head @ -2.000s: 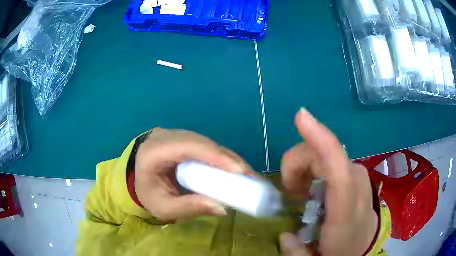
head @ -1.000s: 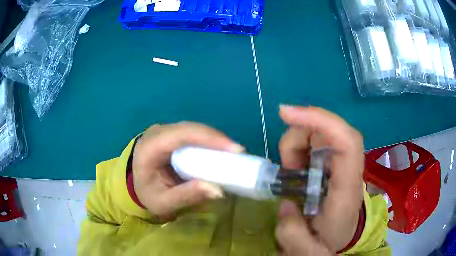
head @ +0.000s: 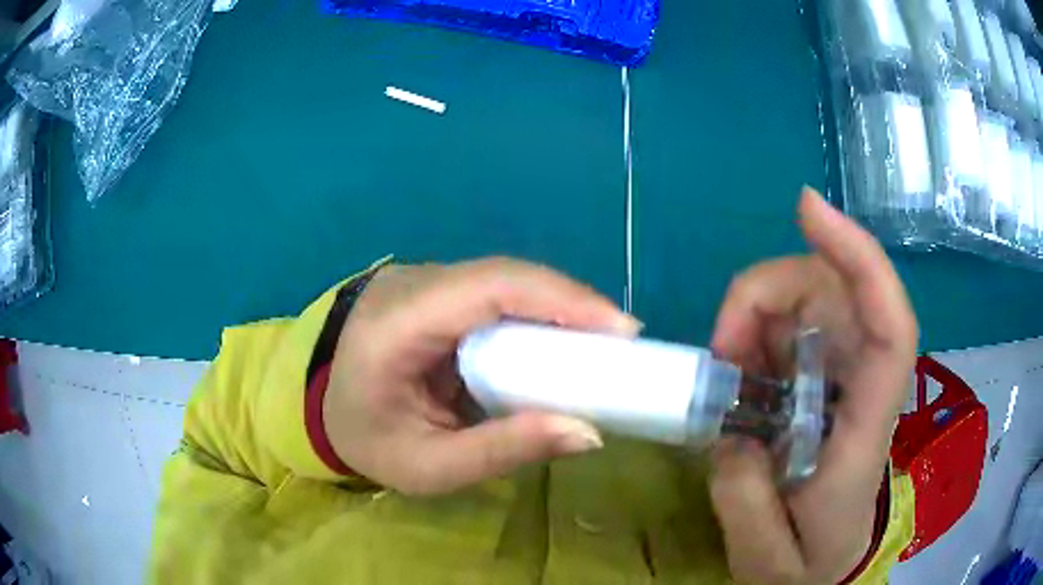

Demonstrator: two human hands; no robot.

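Observation:
My left hand (head: pixel 480 371) grips a white plastic housing (head: pixel 589 379), fingers above and thumb below. The housing lies nearly level, with its rounded end at the left and a clear rim at its right end. My right hand (head: pixel 818 400) holds a clear pin block (head: pixel 807 402) between thumb and curled fingers, with the index finger raised. Its dark pins are at the housing's open right end. I cannot tell how far they go in.
A blue plastic tray (head: pixel 538 25) is at the top centre. A white strip (head: pixel 415 99) lies on the green top (head: pixel 309 194). A clear bag (head: pixel 120 86) is at the upper left. Blister trays sit at the right (head: pixel 955 143) and left edge (head: pixel 21 206). A red stool (head: pixel 947 457) stands below right.
Both hands and the housing have shifted right in view. The pins, apart from the housing or blurred two seconds ago, are at its open end. The bench view has shifted too.

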